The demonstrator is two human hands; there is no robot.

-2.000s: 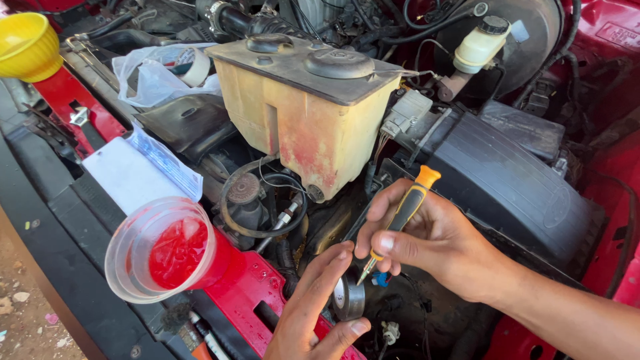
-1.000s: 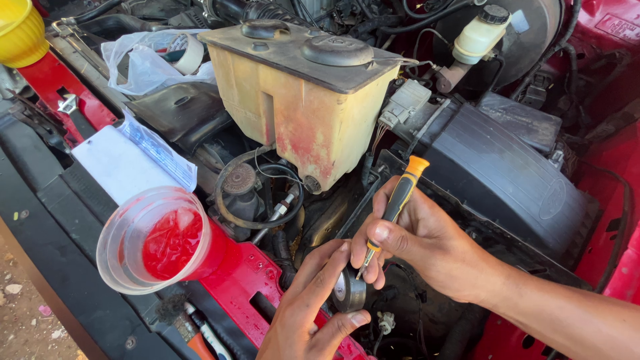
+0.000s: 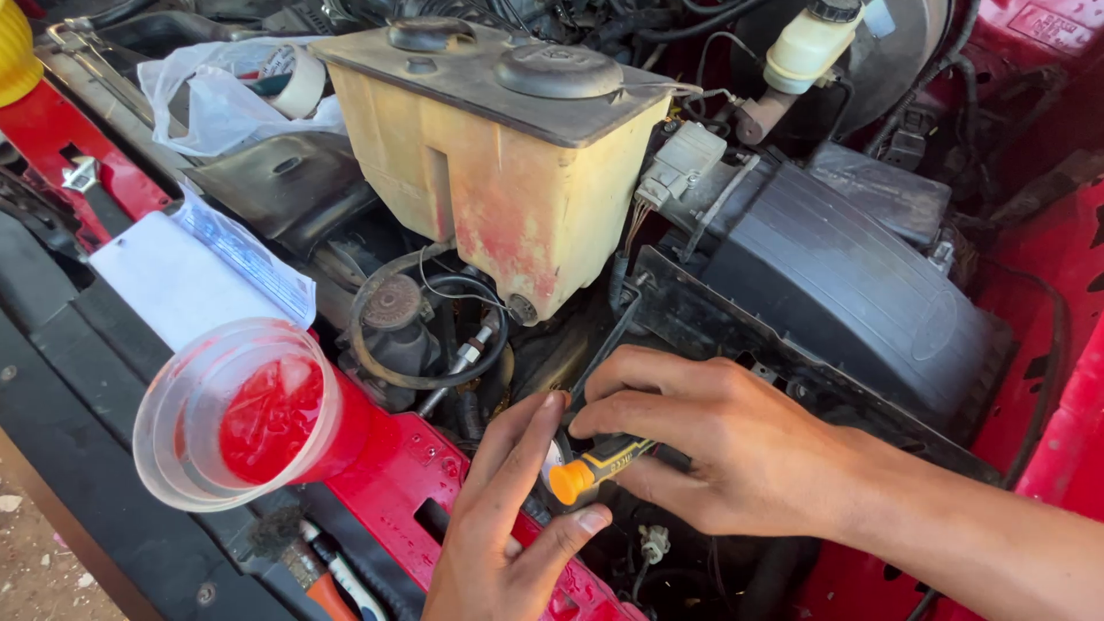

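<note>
My right hand (image 3: 707, 440) holds an orange and black precision screwdriver (image 3: 595, 466), its orange cap toward the camera and its tip hidden behind the fingers. Close beside it, my left hand (image 3: 517, 517) grips a small round dark part (image 3: 552, 461) between thumb and fingers; the screwdriver and fingers cover most of it. Both hands are over the engine bay, just below a yellowed plastic reservoir (image 3: 500, 181). To their left, a clear plastic tub (image 3: 224, 414) with red, wet-looking contents sits tilted at the red front crossmember (image 3: 414, 492).
A white card or booklet (image 3: 190, 276) and an adjustable wrench (image 3: 95, 190) lie on the front edge. A brush with an orange handle (image 3: 323, 595) is near the tub. Right of the reservoir is a black air filter housing (image 3: 862, 276); behind, a plastic bag (image 3: 216, 103) holds a tape roll (image 3: 297, 82).
My right hand has turned the screwdriver from upright, cap up, to lying low with its cap toward the camera and my left hand. The left hand still holds the round part.
</note>
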